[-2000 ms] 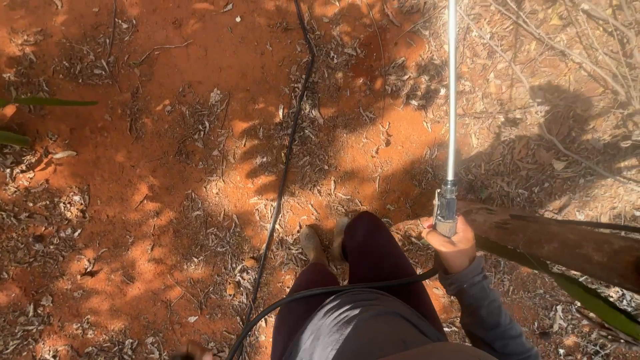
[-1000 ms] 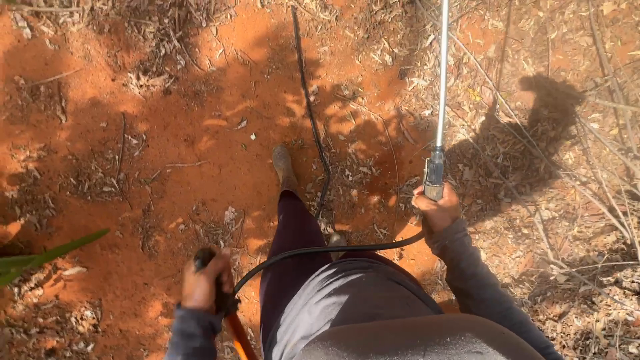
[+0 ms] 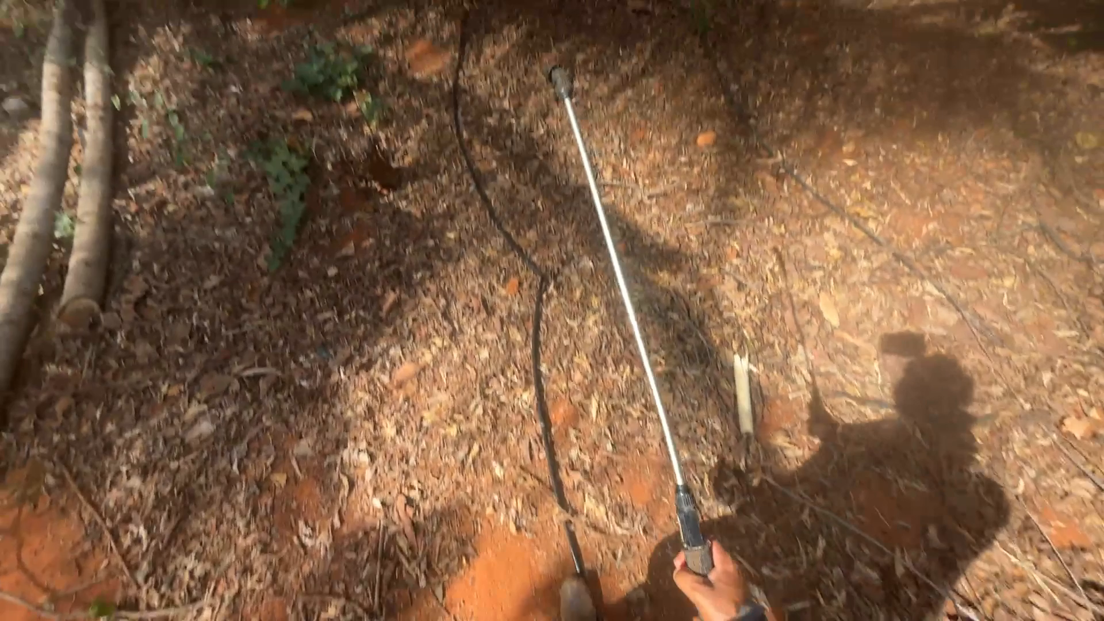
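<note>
My right hand (image 3: 714, 588), at the bottom right of centre, is closed around the dark handle (image 3: 695, 545) of a sprayer wand. The wand's silver metal tube (image 3: 623, 285) slants up and to the left, ending in a dark nozzle (image 3: 561, 82) over the leaf litter. My left hand is outside the view. Left of the wand, a black hose (image 3: 538, 379) lies along the ground and runs down to the toe of a boot (image 3: 576, 599) at the bottom edge.
Two logs (image 3: 90, 198) lie at the upper left near green leafy plants (image 3: 290, 185). Dry leaves and twigs cover reddish soil. A short pale stick (image 3: 743, 395) is right of the wand. A thin dark line (image 3: 862, 228) crosses the ground at upper right, above a person's shadow (image 3: 906, 483).
The view has swung forward, bringing the wand's nozzle and the logs into sight. My left hand, on a black-gripped lever one second ago, is out of frame. The right hand still holds the wand.
</note>
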